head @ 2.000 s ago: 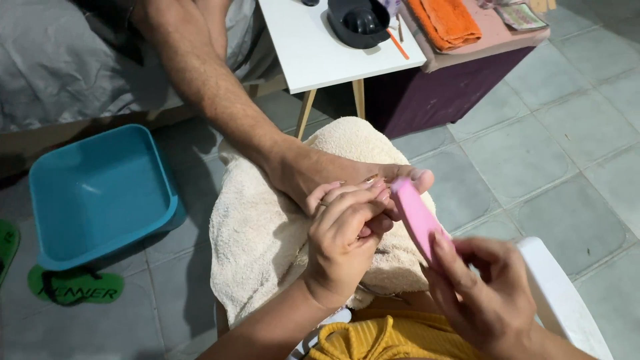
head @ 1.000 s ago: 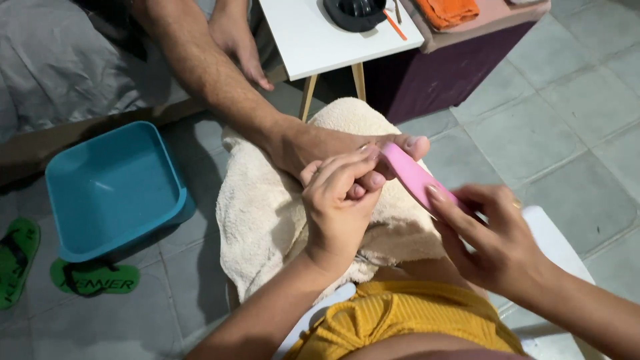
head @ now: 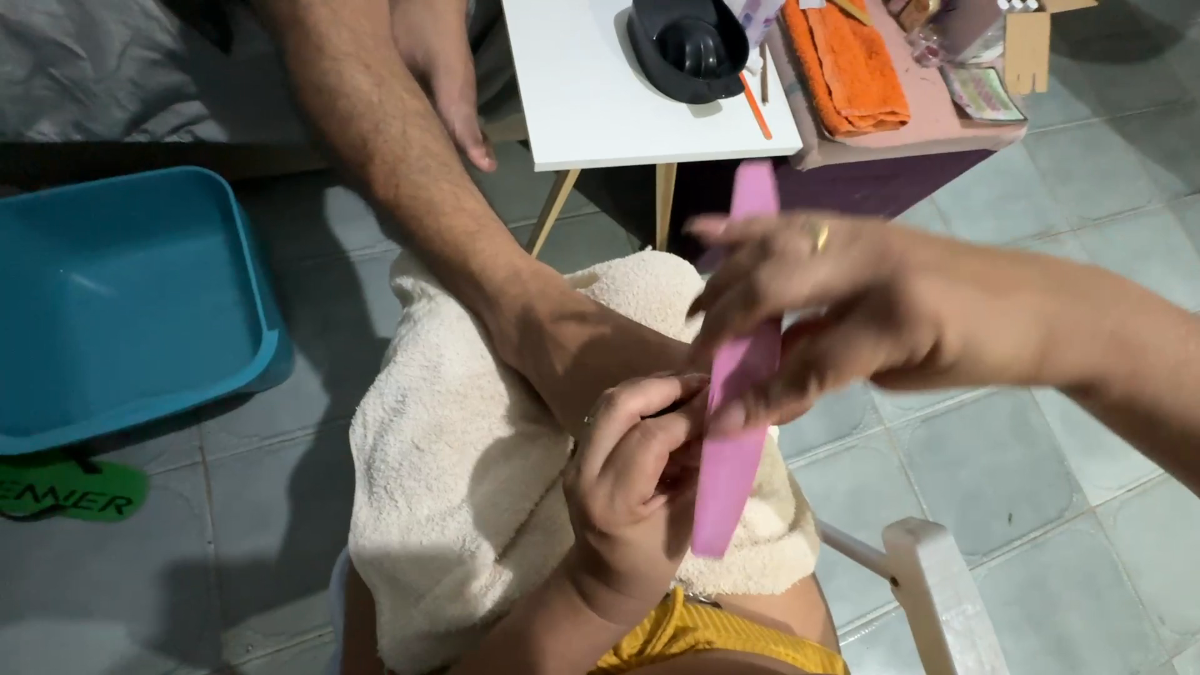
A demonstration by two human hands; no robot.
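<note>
A pink nail file [head: 741,450] stands nearly upright in the view, pinched in my right hand [head: 825,309], which is slightly blurred. Below and left of it, my left hand [head: 637,469] is curled around the toes of another person's foot [head: 591,347]. My hands and the file hide the toes. The foot rests on a cream towel [head: 431,469] spread over my lap.
A blue plastic basin [head: 122,309] and a green flip-flop [head: 103,489] are on the tiled floor at left. A white table [head: 581,112] holds a black bowl [head: 689,47] and an orange stick [head: 756,108]. Beside it lies an orange towel [head: 848,75]. A white chair arm [head: 937,600] is at lower right.
My right hand has moved up and turned over the foot, and the pink file, slanted before, is now nearly upright. My left hand stays at the toes.
</note>
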